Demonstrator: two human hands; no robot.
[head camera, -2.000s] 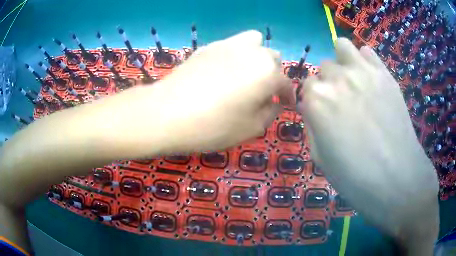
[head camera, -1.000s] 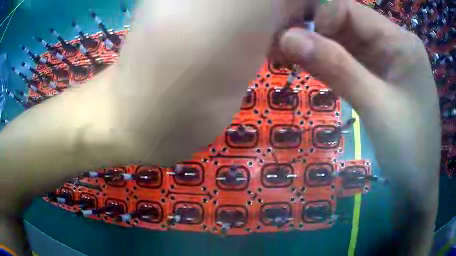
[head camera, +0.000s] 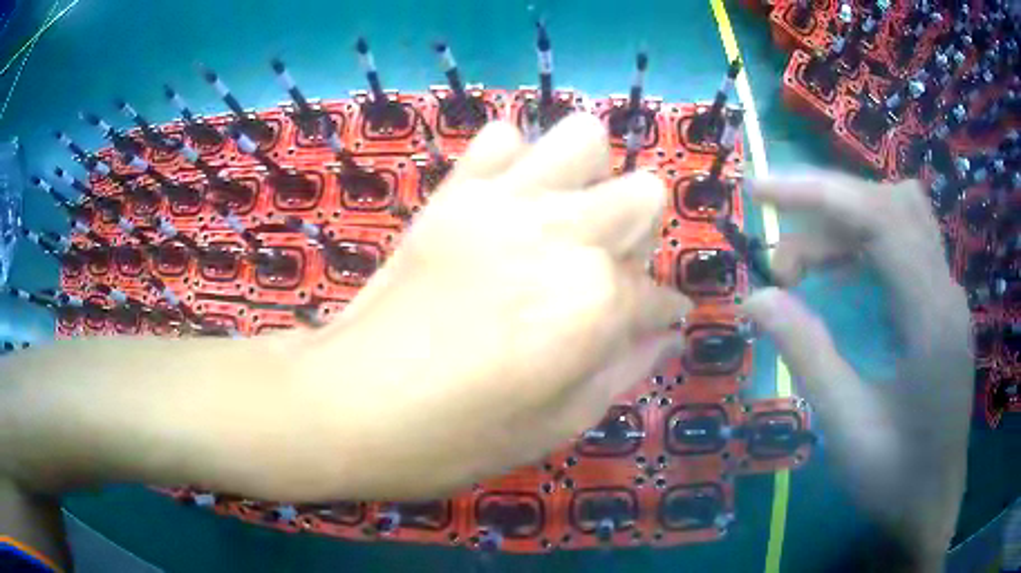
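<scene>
An orange-red circuit board panel (head camera: 672, 468) lies flat in front of me, with black ringed units. Black-and-white leads (head camera: 544, 65) stand up from its upper rows, most leaning. My left hand (head camera: 537, 269) is over the panel's middle, back up, fingers curled; its palm and anything in it are hidden. My right hand (head camera: 856, 241) is blurred at the panel's right edge, thumb and forefinger apart. A dark lead (head camera: 745, 241) slants beside its fingers; I cannot tell whether it is held or stands on the board.
More red panels crowded with leads (head camera: 929, 146) lie at the right, beyond a yellow line (head camera: 775, 504) on the green tabletop (head camera: 448, 25). Part of a clear plastic bag (head camera: 9, 207) shows at the left edge. My left forearm covers the panel's lower left.
My left hand has moved down and away from the camera, uncovering the upper rows. My right hand has moved down beside the panel's right edge, and its fingers have spread.
</scene>
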